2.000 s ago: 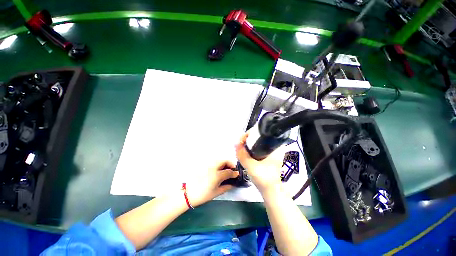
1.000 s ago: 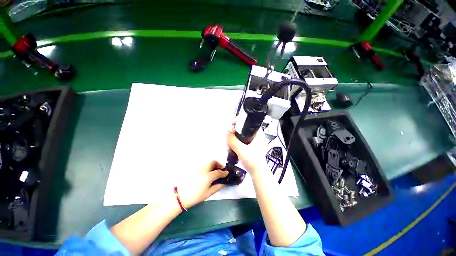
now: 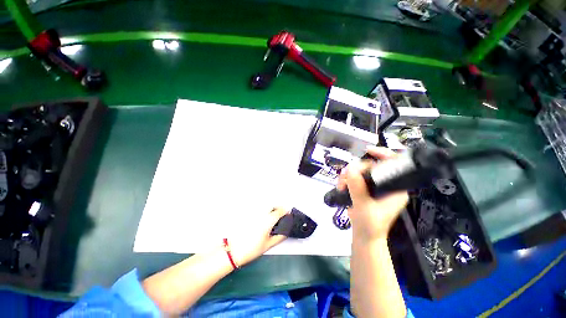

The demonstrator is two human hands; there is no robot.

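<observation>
My left hand (image 3: 267, 238) holds a black housing (image 3: 296, 224) low over the white work sheet (image 3: 205, 168), near its front edge. My right hand (image 3: 374, 197) is closed around the electric screwdriver (image 3: 397, 174), tilted with its dark tip end pointing left, away from the housing. The screwdriver body is blurred. A black and silver part (image 3: 341, 217) lies on the sheet just left of my right wrist, partly hidden. The near screw feeder (image 3: 316, 148) stands just beyond my right hand.
A second white-and-black feeder (image 3: 406, 102) stands behind. The right parts bin (image 3: 475, 267) holds black parts and shiny fittings. The left parts bin (image 3: 84, 149) holds black parts. A red-and-black arm assembly (image 3: 304, 61) lies beyond the sheet. The blurred cord (image 3: 496, 153) loops over the right bin.
My right hand has lifted the screwdriver off the housing and swung it right, from upright to tilted. My left hand still holds the housing, now more exposed. The view has shifted slightly.
</observation>
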